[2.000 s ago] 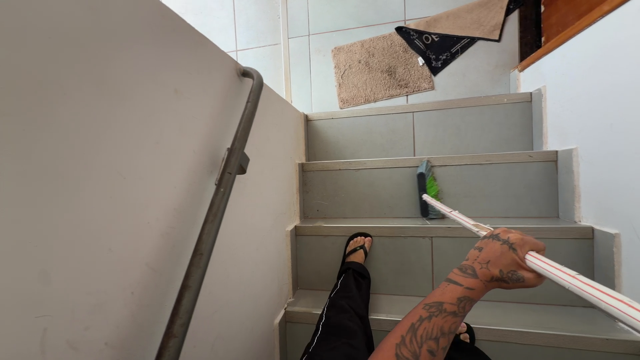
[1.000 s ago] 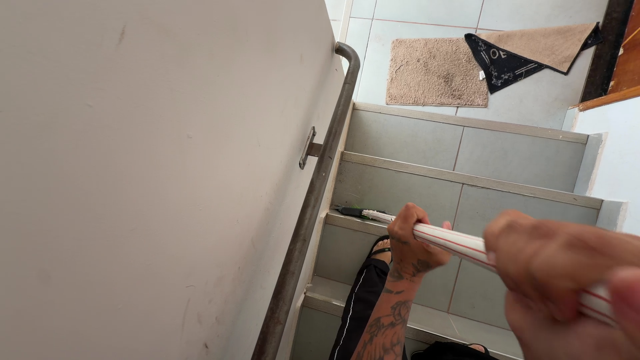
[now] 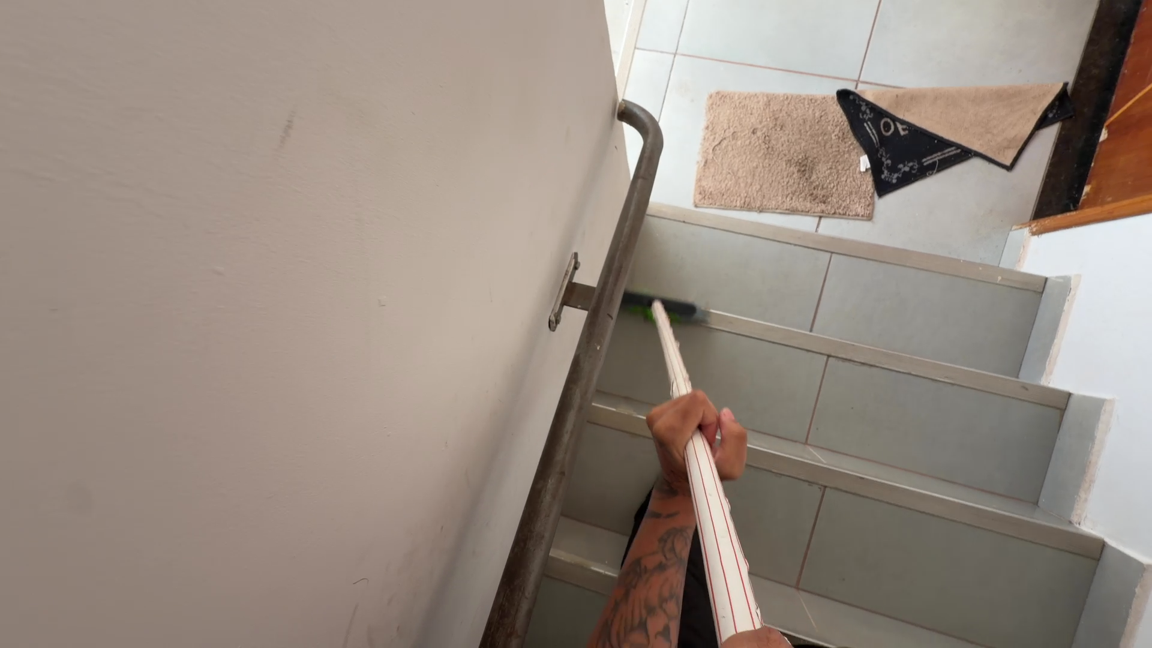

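My left hand [image 3: 695, 436] is closed around the middle of a white broom handle [image 3: 717, 531] with thin red stripes; its forearm is tattooed. Only a small part of my right hand [image 3: 756, 638] shows at the bottom edge, on the upper part of the same handle. At the handle's far end, the dark broom head [image 3: 666, 306] with green bristles is slightly blurred. It lies at the left end of a tiled stair, by the edge of a step and close to the handrail, which hides part of that corner.
A metal handrail [image 3: 589, 360] on a wall bracket [image 3: 565, 292] runs down the left wall. Tiled steps [image 3: 927, 423] descend to a landing. There lie a beige mat [image 3: 783, 153] and a folded black-and-beige mat [image 3: 909, 148], near a wooden door or panel [image 3: 1125, 135] at the right.
The broom head was mid-step two seconds ago, then at the left end of a step; now it is at the left by a lower step's edge. My right hand has moved toward the bottom edge since one second ago.
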